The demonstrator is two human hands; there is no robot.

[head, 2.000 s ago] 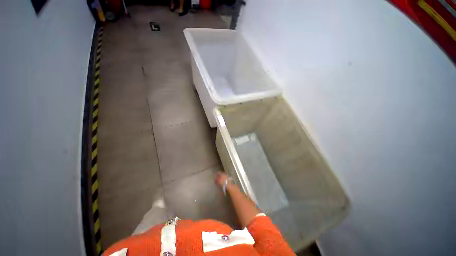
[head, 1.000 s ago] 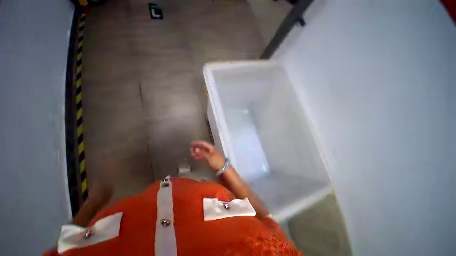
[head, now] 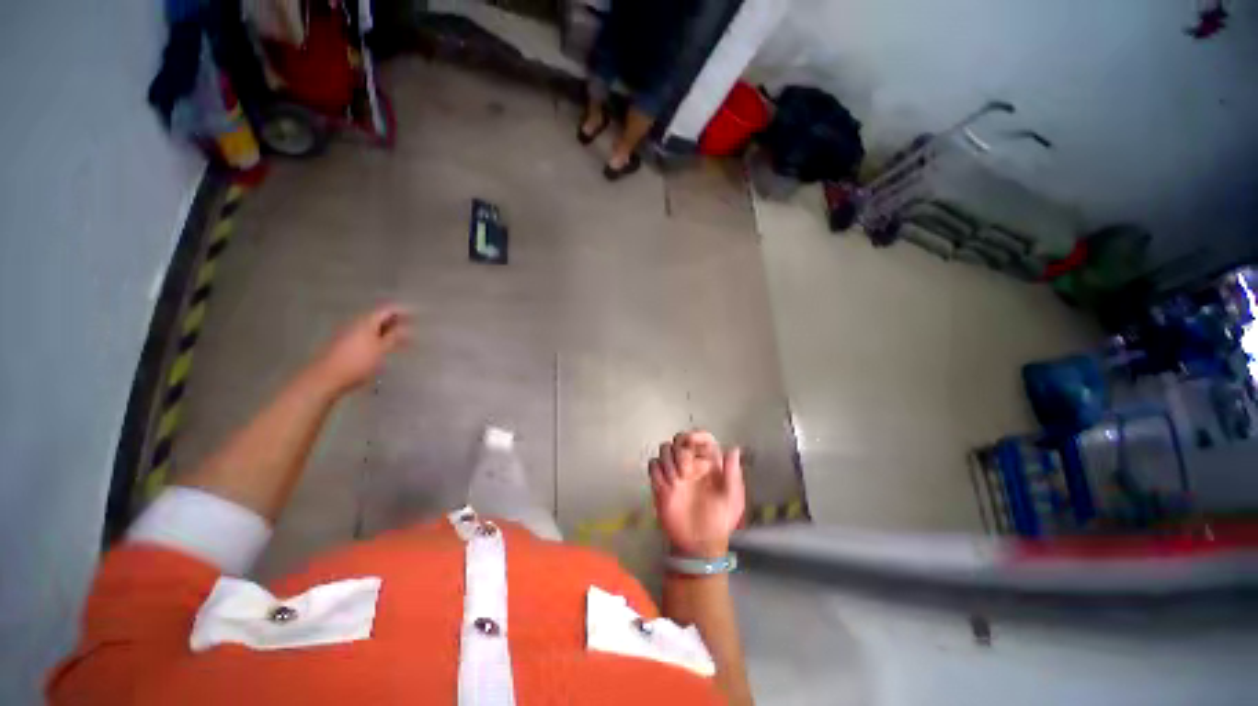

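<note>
My left hand (head: 370, 348) is raised over the grey-brown floor (head: 607, 304) at the left. It looks empty, with loosely bent, slightly blurred fingers. My right hand (head: 697, 494) is in front of my body at the right, palm showing, thumb apart and fingers a little bent. It holds nothing, and a pale bracelet is on its wrist. A dark floor sign (head: 487, 232) with a light arrow-like mark lies ahead between the hands. No work piece shows in or near either hand.
A person's legs and sandalled feet (head: 624, 131) are ahead, beside a red bucket (head: 735, 120) and black bag (head: 811, 133). A hand truck (head: 922, 173) and blue crates (head: 1028, 483) are right. A wheeled red cart (head: 315, 69) is upper left. A blurred wall edge (head: 952, 559) is close right.
The white tubs have gone out of view. The junction ahead, the person's feet and the area at the right now show. My left hand has come up and forward; both hands stay empty.
</note>
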